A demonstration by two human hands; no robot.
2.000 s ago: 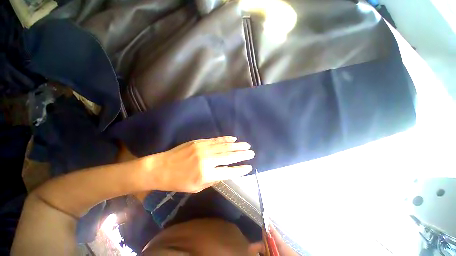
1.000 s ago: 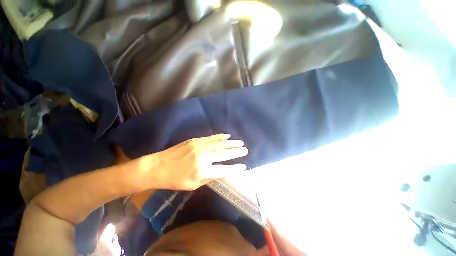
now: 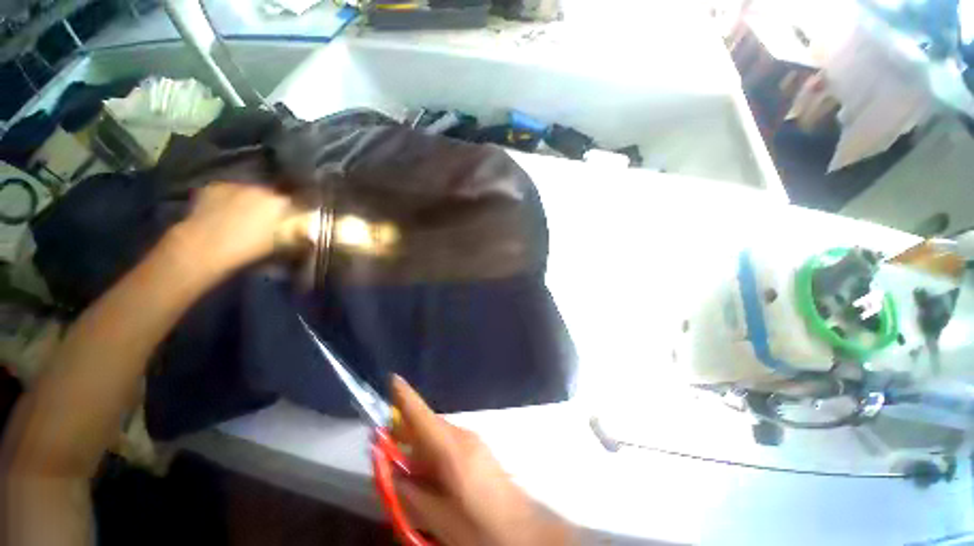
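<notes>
The dark brown leather-look jacket shell (image 3: 438, 203) lies on the white table, with a matte navy fabric layer (image 3: 459, 341) along its near edge. My left hand (image 3: 237, 222) is blurred and lies on the garment's upper left part; its fingertips are not clear, so I cannot tell whether it grips the cloth. My right hand (image 3: 454, 469) holds scissors (image 3: 387, 453) by their red handles. The silver blades point up and left over the navy fabric. A short double-line seam shows on the brown shell.
The white sewing machine head (image 3: 716, 320) with a blue stripe and a green ring (image 3: 803, 309) stands at right. A white trough (image 3: 684, 123) behind the garment holds dark scraps. A person's hand (image 3: 814, 101) shows at the upper right. Papers lie at the upper left.
The view has lifted and widened, now showing trough and machine. My left hand has moved from the navy strip's near edge to the garment's upper left. The scissors are now over the navy fabric.
</notes>
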